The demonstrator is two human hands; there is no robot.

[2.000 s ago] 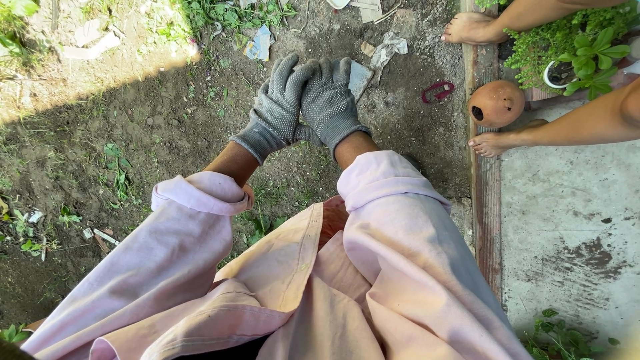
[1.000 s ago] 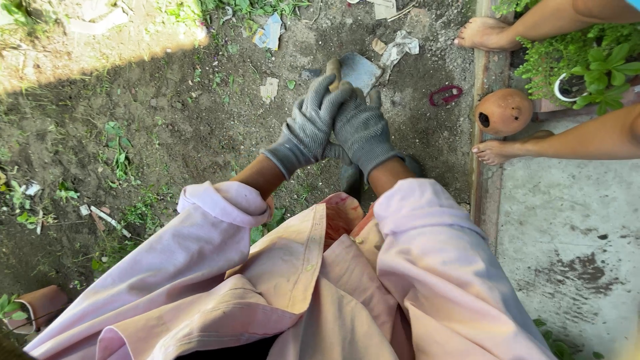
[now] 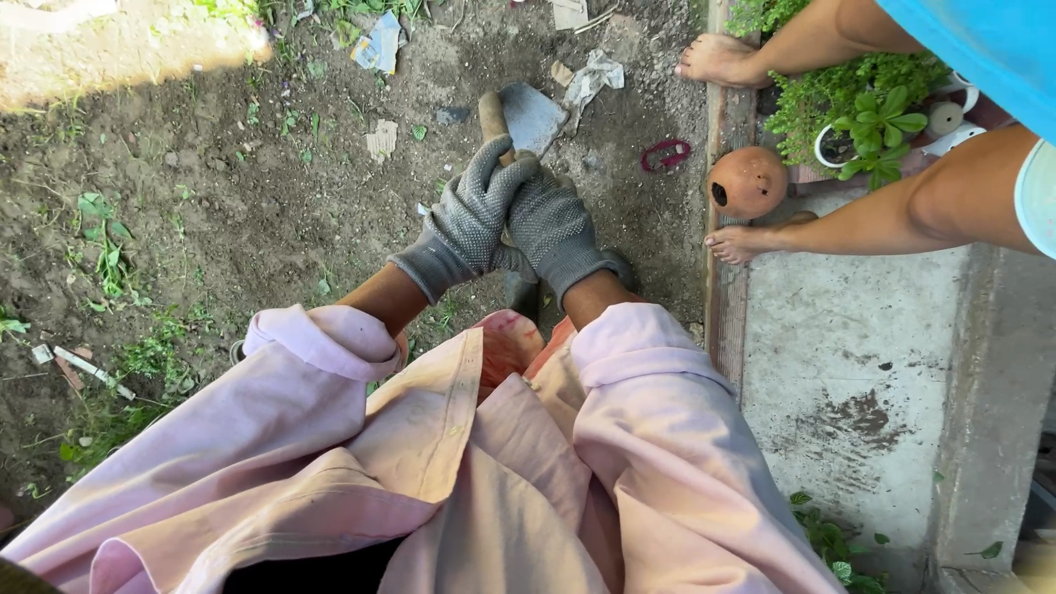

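Note:
Both of my hands wear grey dotted work gloves and meet in front of me, fingers folded over each other. My left hand (image 3: 470, 214) and my right hand (image 3: 557, 227) are closed around a wooden handle (image 3: 493, 117), whose rounded end sticks out past the fingers. The rest of the handle is hidden under the gloves and sleeves. Beyond the hands, a flat grey piece (image 3: 532, 118), possibly a blade, lies low by the soil beside the handle end; whether it joins the handle cannot be told. Dark footwear (image 3: 521, 294) shows below my hands.
Another person's bare feet (image 3: 726, 62) are at the right, by a concrete edge (image 3: 730, 305). A round clay pot (image 3: 747, 182) with a hole and potted plants (image 3: 883, 132) sit there. Crumpled plastic (image 3: 596, 76), a dark red loop (image 3: 665, 154) and paper scraps (image 3: 380, 43) lie on the soil.
Two seconds ago no handle end showed past my gloves; now it sticks out beyond the fingers. More of the flat grey piece shows. The view has shifted slightly.

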